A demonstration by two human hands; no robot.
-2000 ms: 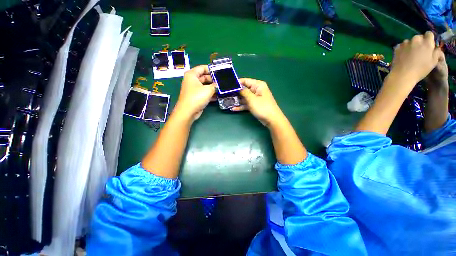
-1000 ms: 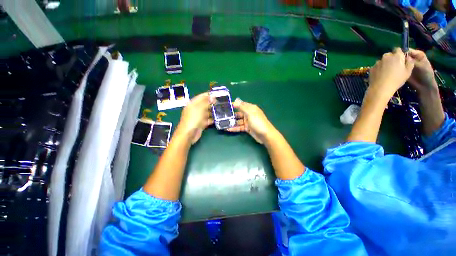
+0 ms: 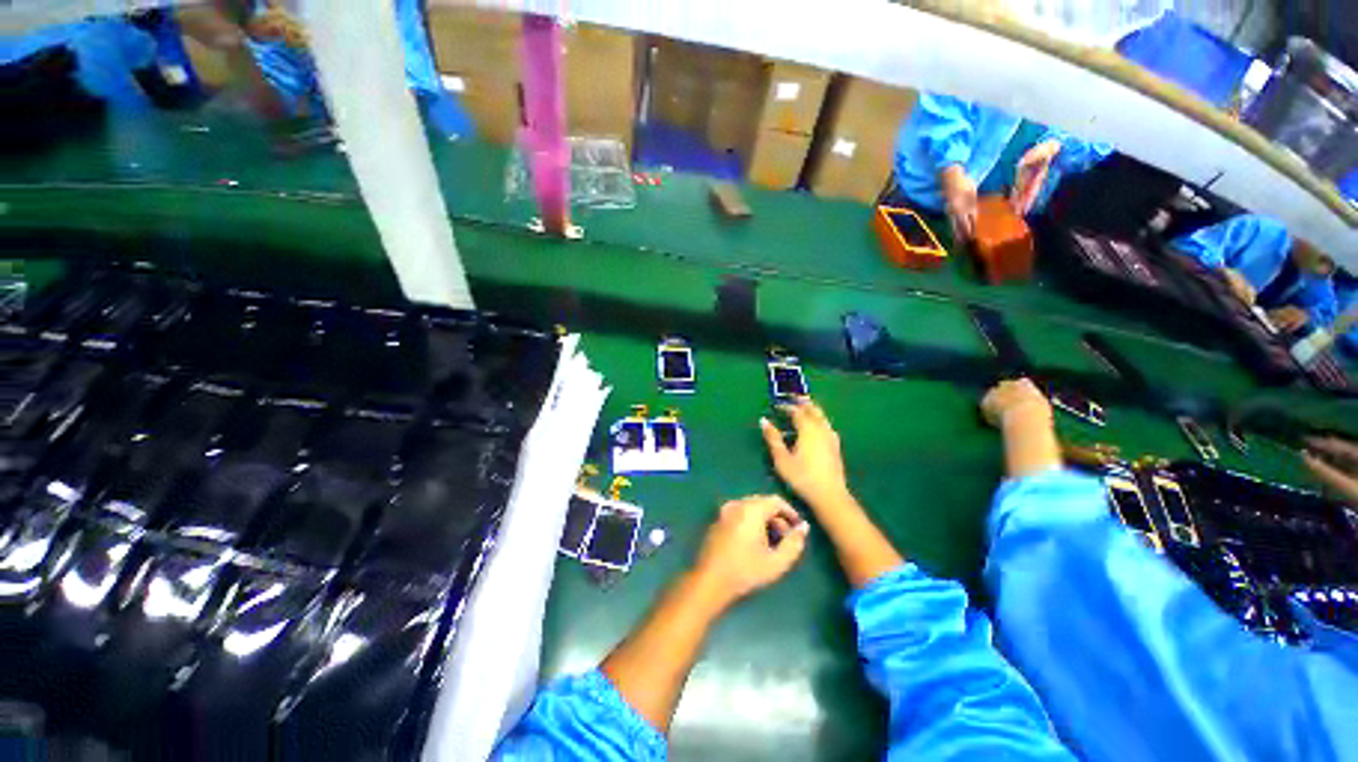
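A display module [image 3: 788, 381] lies on the green bench, just beyond the fingertips of my right hand [image 3: 809, 451]. That hand is open, fingers apart; whether a fingertip touches the module's lower edge is unclear. My left hand [image 3: 754, 545] is nearer me, fingers curled and thumb close to them; whether something small is between them cannot be told. Another module [image 3: 676, 365] lies to the left. Two paired modules [image 3: 649, 436] rest on a white backing with gold tails. Two larger screens [image 3: 611, 535] lie side by side below them.
Stacked black trays [image 3: 253, 491] and white interleaf sheets [image 3: 514, 581] are at left. A neighbour's arm [image 3: 1028, 432] reaches in at right, by dark phone-shaped parts [image 3: 1132, 506]. A white post [image 3: 390, 164], orange boxes [image 3: 1002, 240] and workers are across the line.
The view has swung up and left. The module is out of my hands; one now lies beyond my right hand, which has reached forward. My left hand has curled. The neighbour's arm has reached forward.
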